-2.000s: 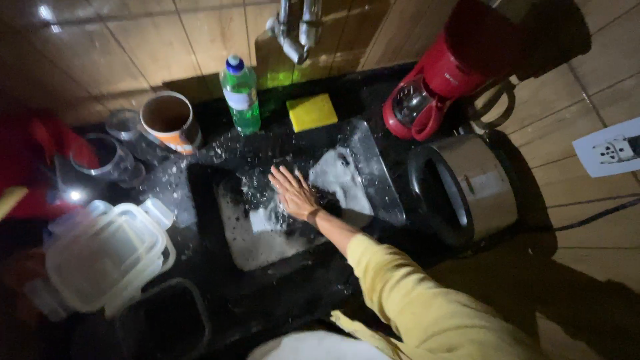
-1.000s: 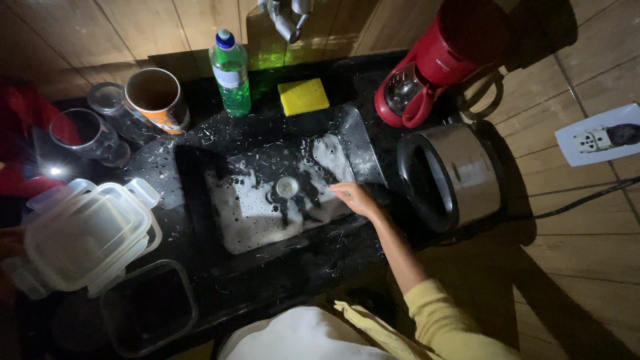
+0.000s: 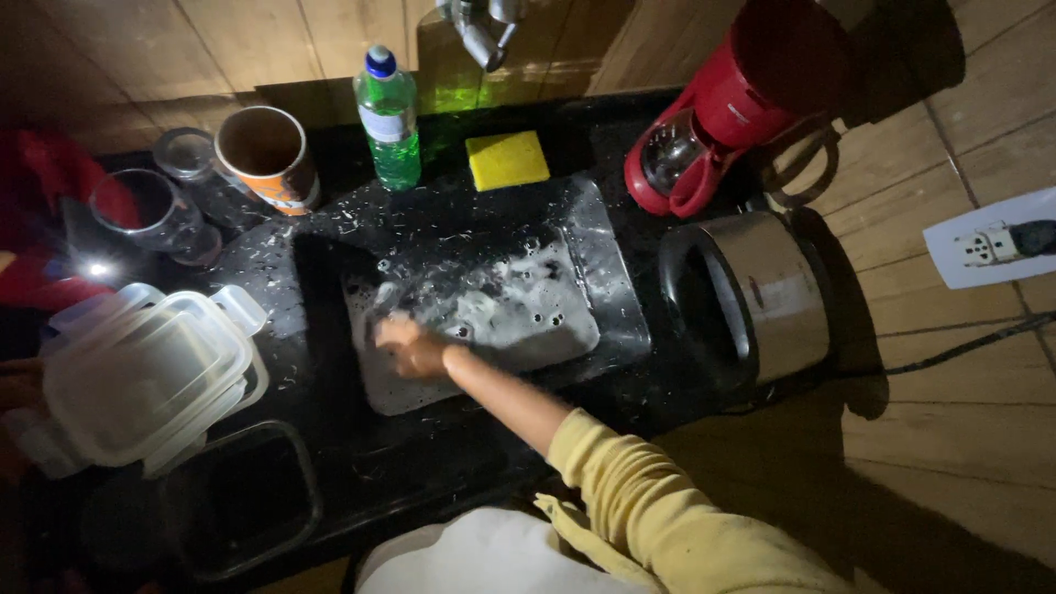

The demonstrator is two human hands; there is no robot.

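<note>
My right hand [image 3: 411, 345], in a yellow sleeve, reaches from the lower right into the black sink [image 3: 623, 289], over its left part. The hand is blurred; whether its fingers are apart does not show, and no held object can be made out. White suds [image 3: 528, 309] and water lie around and right of it. My left hand is not in view. Behind the sink are a yellow sponge [image 3: 507, 160] and a bottle of green liquid [image 3: 388, 124], upright with a blue cap. A metal faucet [image 3: 480, 37] hangs from the wall above.
Left stand an orange-and-white cup [image 3: 285, 181], glasses [image 3: 148, 210], clear lidded containers [image 3: 148, 375] and a glass dish [image 3: 309, 478]. A red sleeve, a bright light and a dark, hand-like shape show at the left edge. Right are a red coffee maker [image 3: 742, 103], a steel-sided appliance [image 3: 784, 289] and a cord [image 3: 957, 359].
My right hand has moved from the right side of the sink to its left part. The suds have shifted and the drain, seen a second ago, no longer shows plainly.
</note>
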